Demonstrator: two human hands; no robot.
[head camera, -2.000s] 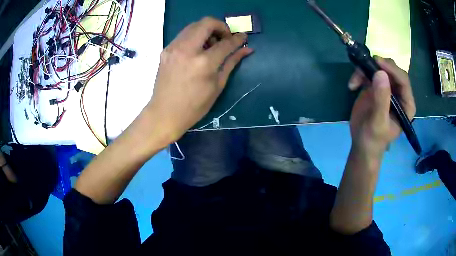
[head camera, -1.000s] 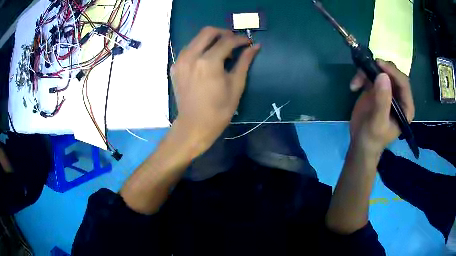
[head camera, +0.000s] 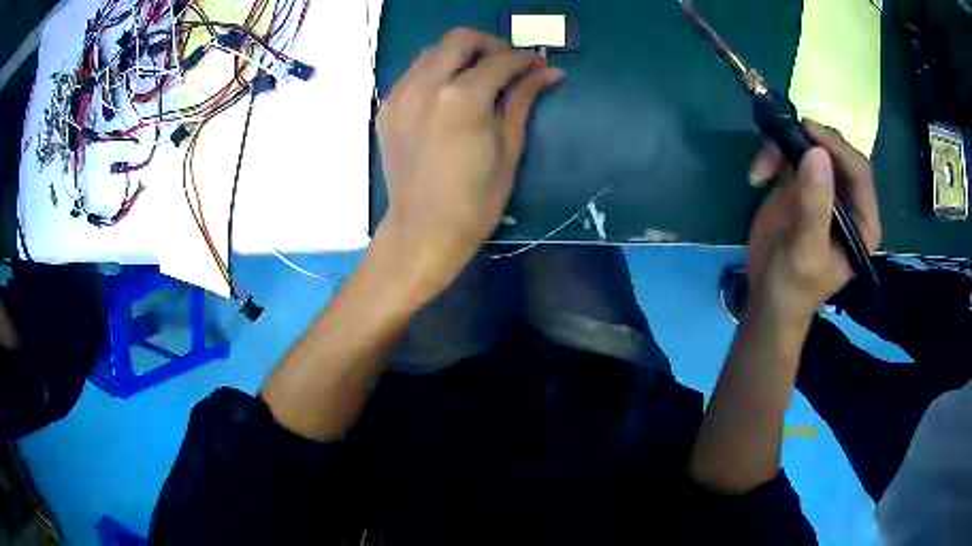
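Observation:
My right hand (head camera: 812, 219) holds the black soldering iron (head camera: 783, 123) like a pen, its metal tip pointing up and away, clear of the block. My left hand (head camera: 458, 149) is at the near edge of a small dark holding block (head camera: 538, 31) with a pale yellow top on the green mat. Its thumb and forefinger are close together at a tiny connector (head camera: 543, 51) at the block's edge; what they pinch is mostly hidden. A fine white wire (head camera: 560, 227) curves over the bench's front edge near my left wrist.
Wire harnesses (head camera: 133, 117) lie tangled on a white sheet (head camera: 309, 181) at left, one plug hanging over the edge. A yellow paper strip (head camera: 839, 75) and a small yellowish-faced box (head camera: 946, 171) are at right. A blue stool (head camera: 160, 331) stands lower left. Another person's dark clothing shows lower right.
The bench and block have shifted slightly in view. My left hand has moved right with the block's near edge. The fine wire has moved right. The right hand still holds the iron.

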